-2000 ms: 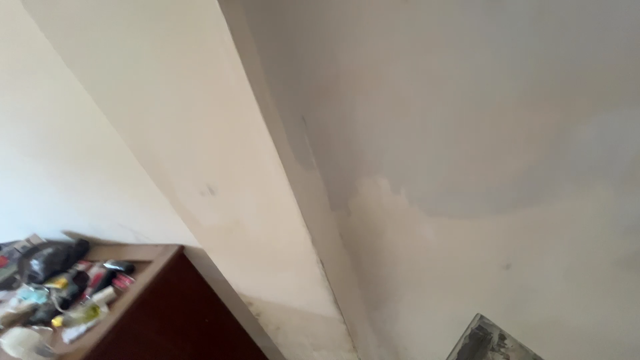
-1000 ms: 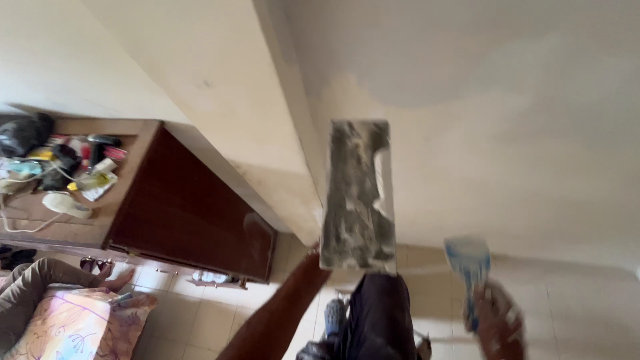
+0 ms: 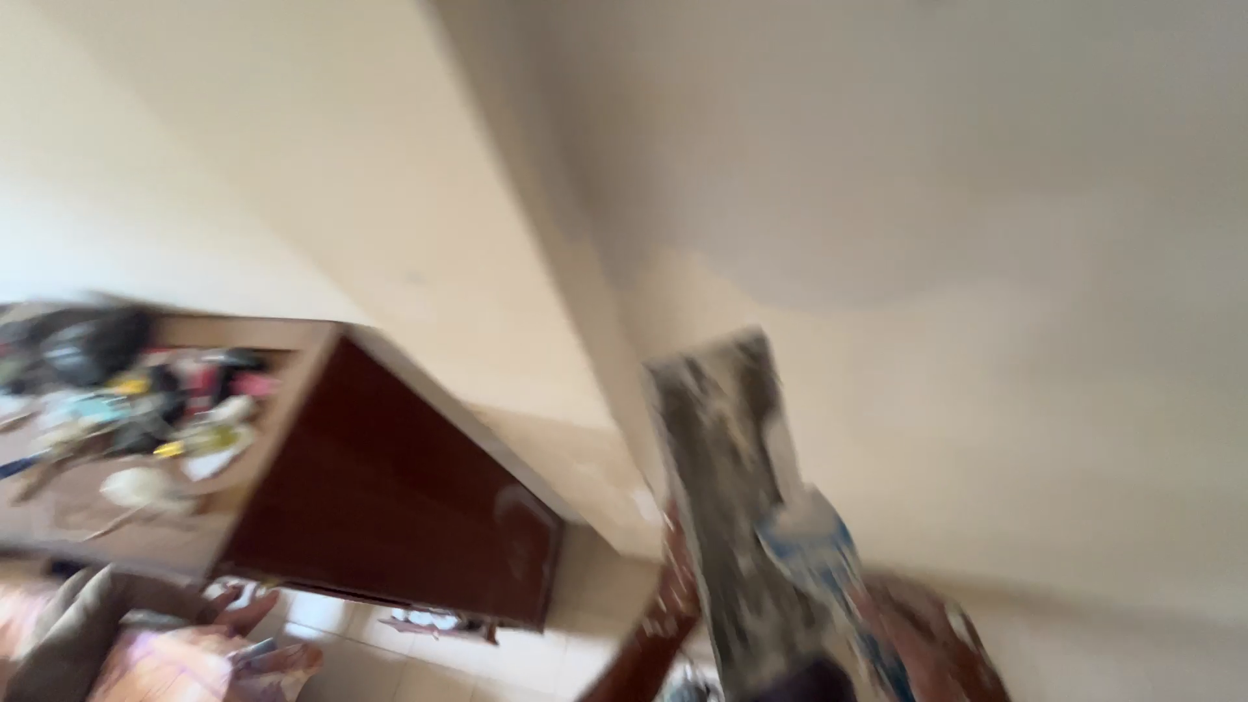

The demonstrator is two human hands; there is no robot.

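My left hand [image 3: 685, 570] is mostly hidden behind a smeared, flat metal plastering trowel [image 3: 726, 507], which it holds from beneath with the blade facing up. Whitish paste lies along the right edge of that blade. In my right hand [image 3: 926, 634] is a blue putty knife [image 3: 814, 546] with paste on its blade; it overlaps the right side of the trowel, and blur hides whether they touch. Beyond both tools stands the wall [image 3: 975, 419], with a darker, damp-looking patch above and a paler part below.
A wall corner juts out beside the trowel. At left stands a dark reddish-brown wooden cabinet [image 3: 409, 497] with bags, bottles and a cable on top. Below it, another person's bent legs [image 3: 88, 634] rest near a patterned cushion [image 3: 175, 668] on the tiled floor.
The putty knife in my right hand was apart from the trowel, off to its right; now it is over the trowel's right side. The trowel has tilted. The view dipped from the wall earlier.
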